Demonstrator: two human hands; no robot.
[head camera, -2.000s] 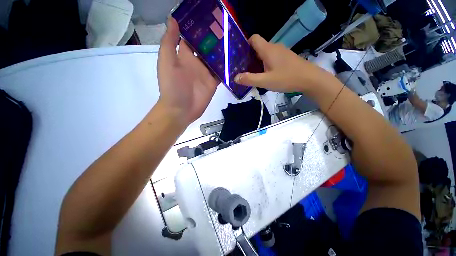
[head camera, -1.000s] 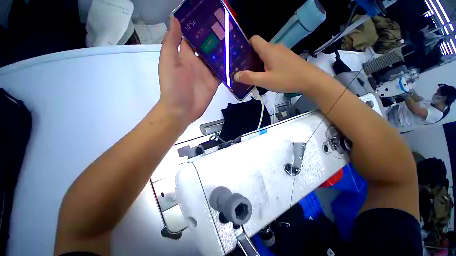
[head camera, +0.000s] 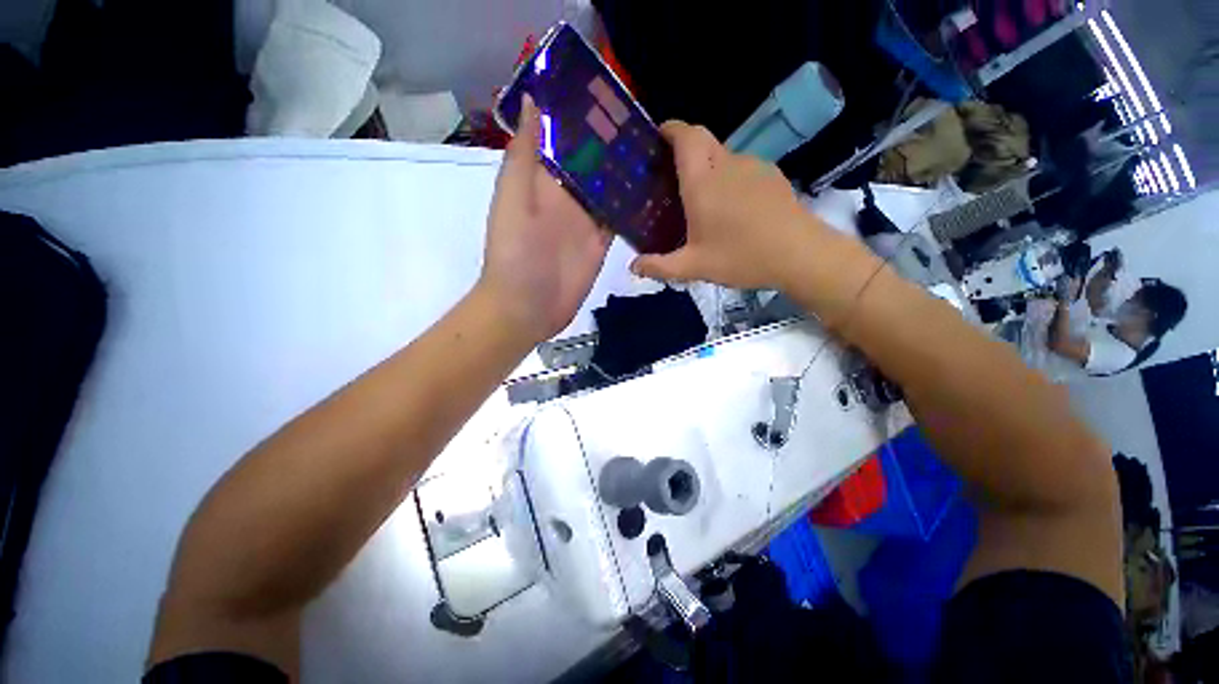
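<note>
A smartphone (head camera: 602, 140) with a lit purple screen is held tilted above the sewing machine (head camera: 695, 454). My left hand (head camera: 548, 241) holds its left side, with the thumb along the upper left edge. My right hand (head camera: 735, 207) holds its lower right side, with the thumb just below the bottom corner. Both hands are bare. A black fabric piece (head camera: 650, 331) lies behind the machine head, below the phone. The phone's back is hidden.
The white table (head camera: 267, 307) spreads to the left, with a black item (head camera: 47, 401) at its left edge. A pale blue-green cylinder (head camera: 789, 114) stands behind the machine. Blue crates (head camera: 922, 561) and a red object (head camera: 852, 494) are below. Another person (head camera: 1116, 327) sits far right.
The phone and both hands sit slightly lower in view. My right thumb has moved off the screen to the phone's bottom corner. The view has shifted, and the white cable no longer shows.
</note>
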